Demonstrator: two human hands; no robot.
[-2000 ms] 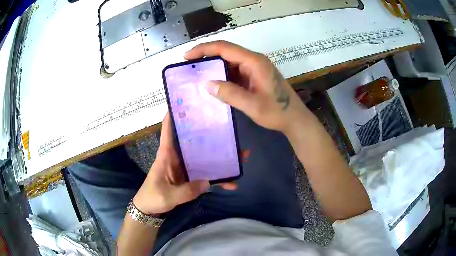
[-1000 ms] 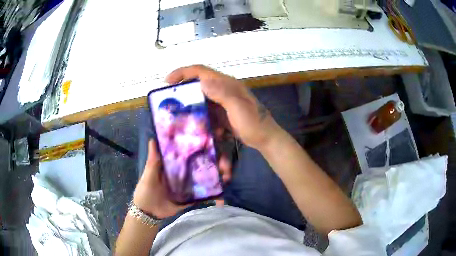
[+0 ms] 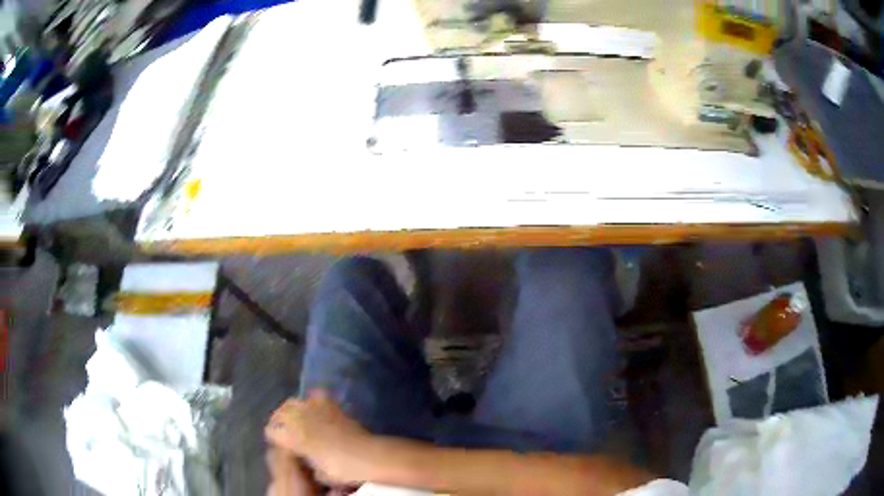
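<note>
My right hand [image 3: 325, 436] is low at the left of my lap, its forearm reaching across from the right; the image is blurred. My left hand [image 3: 286, 473] is partly hidden beneath it and cut by the bottom edge. The phone does not show, so I cannot tell whether either hand holds anything. The cream sewing machine [image 3: 620, 92] stands on the white table [image 3: 291, 179], with its steel plate [image 3: 412, 100] and a dark patch to the plate's right.
A loose white fabric heap [image 3: 131, 431] lies low left. White pieces [image 3: 785, 450] and an amber-red bottle [image 3: 773, 323] are on the low right stand. Flat white pieces [image 3: 160, 116] lie at the table's left. Orange-yellow scissors [image 3: 809, 150] are at its right end. The table's wooden edge [image 3: 485, 238] crosses above my knees.
My hands have moved down and left from in front of the table. The phone they held has gone out of sight. The view has shifted, showing more of the machine and my legs.
</note>
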